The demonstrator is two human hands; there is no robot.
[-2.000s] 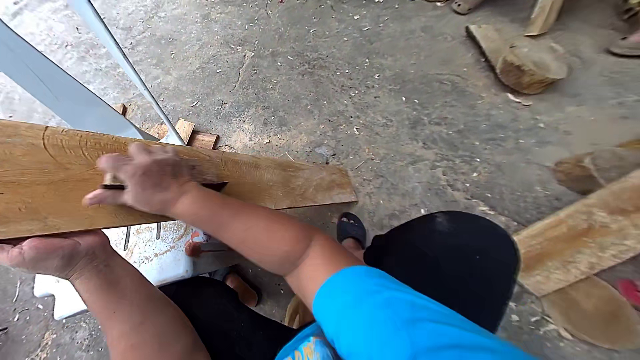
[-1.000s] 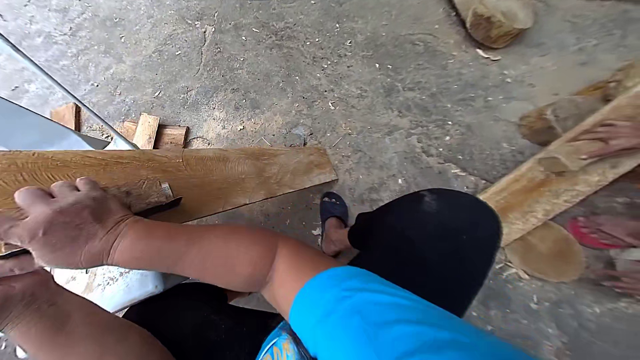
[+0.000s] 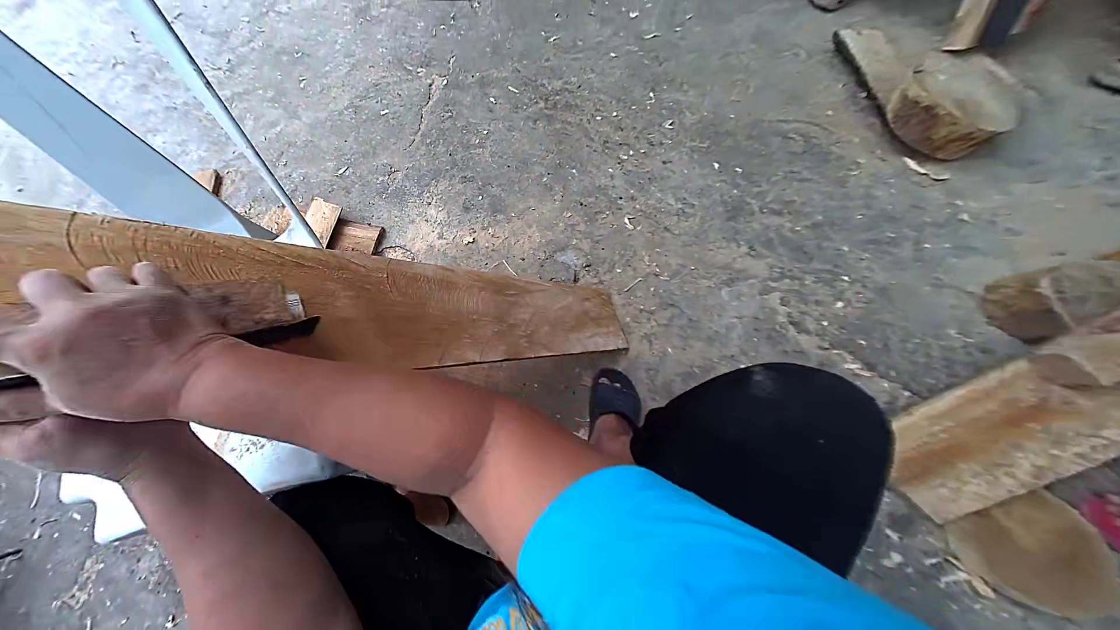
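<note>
A long flat wooden board (image 3: 490,315) slants across the left half of the view, its squared end over the floor. My right hand (image 3: 114,341) lies on its face at the left, fingers curled over a narrow wooden block (image 3: 249,304). A dark strip (image 3: 293,331) sticks out beside the block, under my wrist; what kind of tool this is cannot be told. Just below my right hand, close against it at the board's near edge, is my left hand (image 3: 66,442). Its fingers are partly cut off by the left frame edge, and its hold is hidden.
Grey metal legs (image 3: 114,144) stand behind the board, near small wood offcuts (image 3: 354,236). A white plastic object (image 3: 262,459) is below it. A round-ended wood piece (image 3: 954,105) lies at upper right, thick planks (image 3: 1006,437) at lower right. Shavings dot the concrete floor (image 3: 682,201).
Between two seconds ago and now, my right hand has moved left along the board with the block. The left hand, which was under the board's near edge, is now partly out of view.
</note>
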